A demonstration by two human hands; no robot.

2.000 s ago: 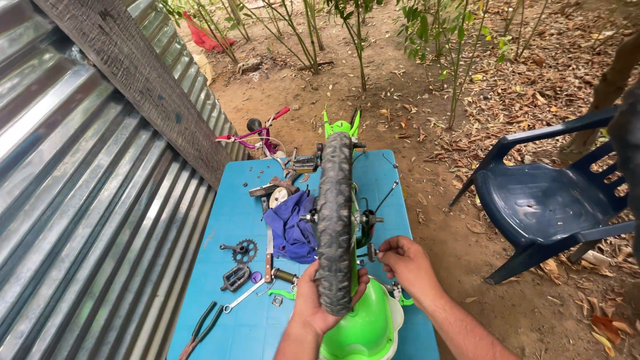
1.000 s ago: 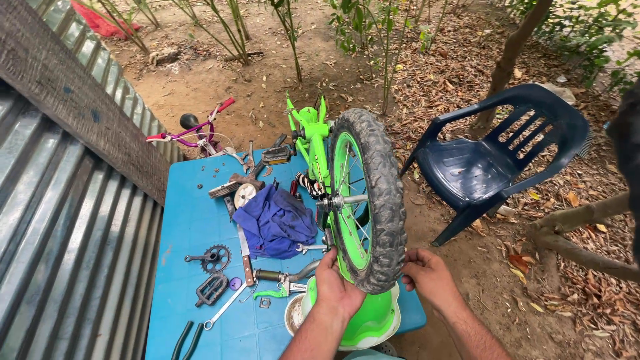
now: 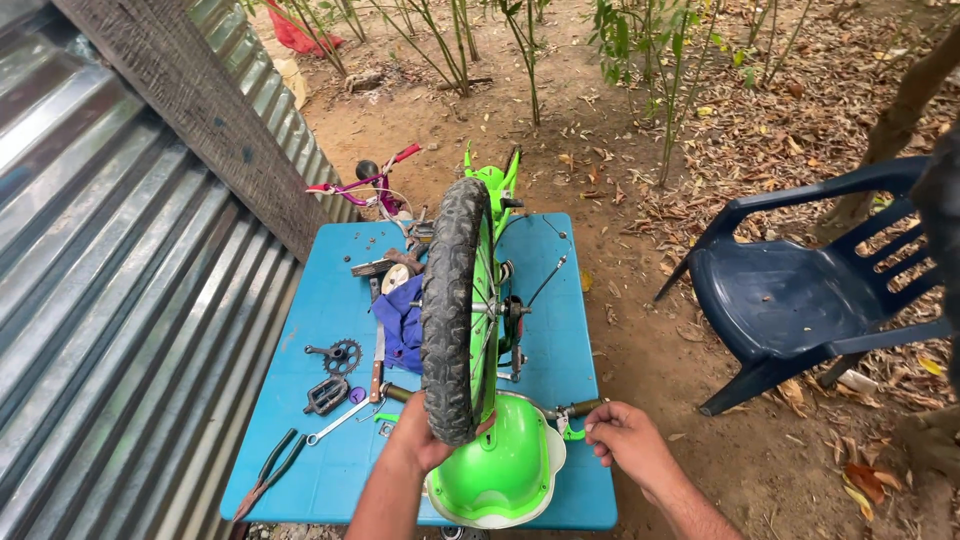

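A bicycle wheel with a knobby black tire (image 3: 454, 315) and green rim stands upright over the blue table. My left hand (image 3: 429, 435) grips the tire's lower end. Beyond the wheel is a green bicycle frame (image 3: 501, 184), partly hidden. My right hand (image 3: 619, 435) is off the wheel, fingers curled, near the handlebar grip (image 3: 585, 407) and green brake lever (image 3: 571, 433); whether it holds anything small is unclear. A green plastic shell (image 3: 495, 465) in a white basin lies below the tire. Left of the wheel lies a blue cloth (image 3: 399, 326).
On the table (image 3: 300, 480) lie pliers (image 3: 268, 474), a wrench (image 3: 337, 421), a pedal (image 3: 327, 395), a crank with chainring (image 3: 341, 355) and a knife (image 3: 377, 367). A dark blue plastic chair (image 3: 780, 292) stands right; a corrugated metal wall (image 3: 135, 300) rises left.
My right hand has moved away from the wheel, to the right. The wheel, seen from its side a second ago, now shows mostly its tread. My left hand stays on the tire.
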